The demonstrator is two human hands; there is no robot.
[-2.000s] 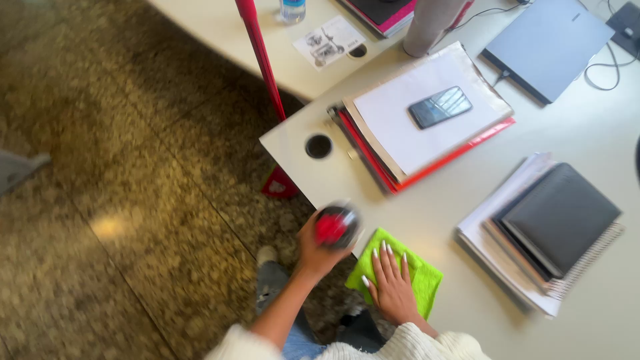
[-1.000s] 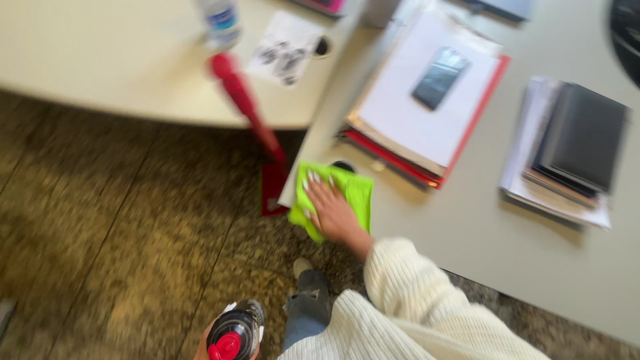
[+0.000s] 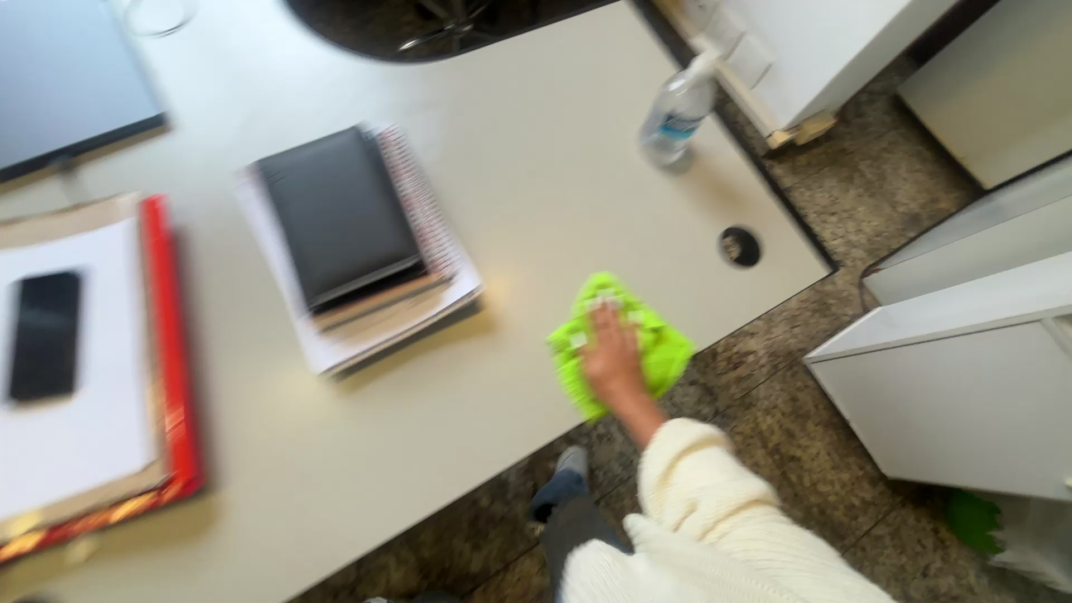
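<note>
My right hand [image 3: 615, 356] presses a lime-green cloth [image 3: 666, 352] flat on the desk [image 3: 519, 209], near its front edge, with the fingers spread over the fabric. To the left of the cloth lies a stack of papers and a spiral notebook [image 3: 423, 209] with a black folder or planner [image 3: 339, 218] on top. A clear pump bottle [image 3: 677, 117] stands beyond the cloth, toward the desk's right side. My left hand is out of view, and so is the bottle with the red top.
At the left, a phone [image 3: 46, 335] rests on papers over a red binder [image 3: 172, 352], below a closed laptop [image 3: 71, 84]. A round cable hole [image 3: 740, 247] lies near the right corner. A white cabinet [image 3: 946, 394] stands on the right, over the stone floor [image 3: 804, 452].
The view has swung well to the right along the desk. My right hand and the green cloth have moved from the corner by the red binder to beyond the black folder. My left hand has left the view.
</note>
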